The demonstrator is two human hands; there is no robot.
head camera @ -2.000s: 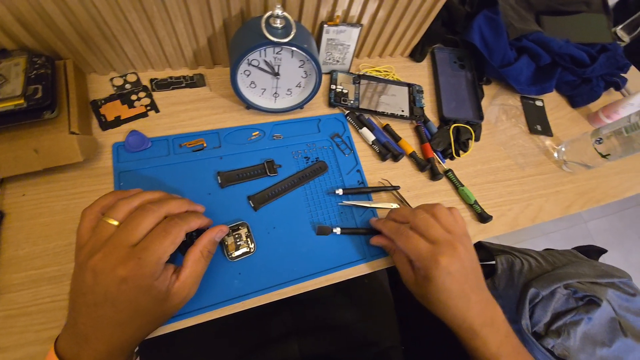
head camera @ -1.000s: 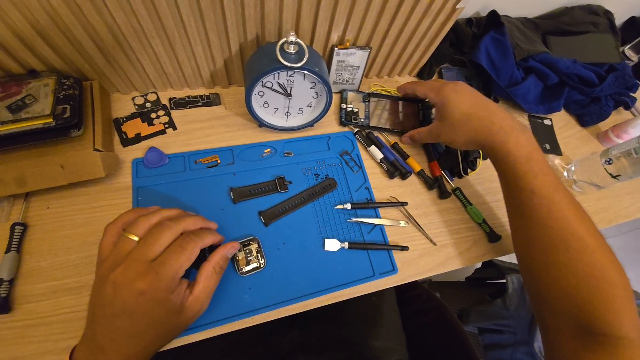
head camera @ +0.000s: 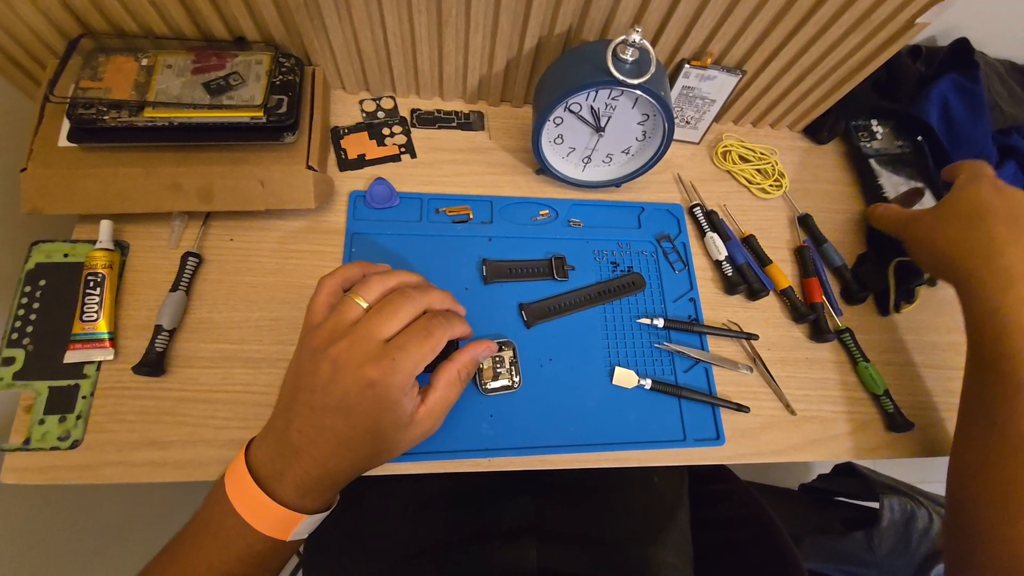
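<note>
My left hand (head camera: 380, 356), with a ring and an orange wristband, rests over the blue silicone repair mat (head camera: 560, 432). Its thumb touches the edge of an opened smartwatch case (head camera: 499, 368), and a dark part shows partly under its fingers. My right hand (head camera: 952, 220) is at the far right, by a disassembled phone (head camera: 892, 156) near dark clothes; whether it grips the phone is not clear. Two black watch strap pieces (head camera: 526, 270) lie on the mat. A craft knife (head camera: 700, 327), tweezers (head camera: 704, 357) and a flat-bladed scraper (head camera: 684, 394) lie at the mat's right.
Behind the mat stands a blue alarm clock (head camera: 604, 116) beside a phone battery (head camera: 704, 100). Several screwdrivers (head camera: 772, 276) and a coiled yellow cord (head camera: 750, 166) lie right. At left are a cardboard box (head camera: 172, 180) with phone parts, a glue tube (head camera: 96, 296) and a screwdriver (head camera: 170, 308).
My right hand has gone from the scraper to the phone beside the clock, then to the far right. That phone no longer lies beside the clock. My left hand stays by the watch case.
</note>
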